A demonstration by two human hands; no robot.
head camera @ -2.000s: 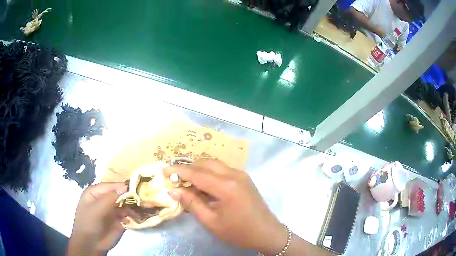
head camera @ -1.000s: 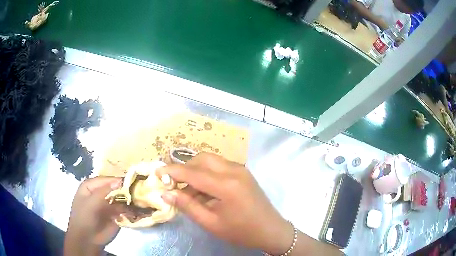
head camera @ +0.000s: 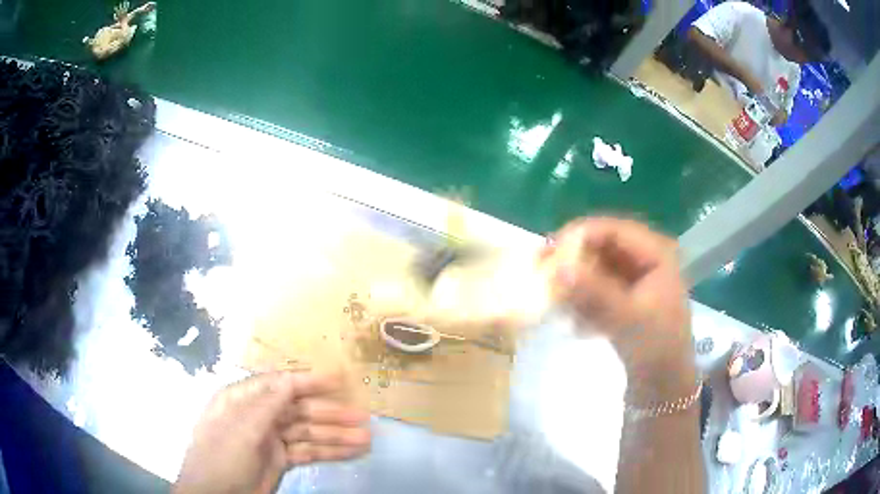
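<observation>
The tan figure body [head camera: 487, 285] is a pale blur over the cardboard mat, with a dark patch at its left side. My right hand [head camera: 618, 280] is raised at the right and appears to hold the figure at its right end; blur hides the exact grip. My left hand [head camera: 280, 425] is low at the left, empty, fingers extended and slightly bent. The spotted cardboard mat [head camera: 444, 391] lies on the bench. The glue spoon [head camera: 410, 334], with a pale oval rim and dark centre, lies on the mat.
Black frilly pieces [head camera: 68, 193] are heaped at the left, with a smaller group [head camera: 169, 289] beside them. The green belt [head camera: 367, 87] carries another tan figure [head camera: 114, 37] and white scrap [head camera: 612, 158]. A pink mug [head camera: 757, 371] stands at the right. A person [head camera: 743, 43] sits across the belt.
My hands have moved apart. My left hand has let go of the figure; my right hand has swung up and right with it. The spoon is now uncovered, and the white scrap has shifted right.
</observation>
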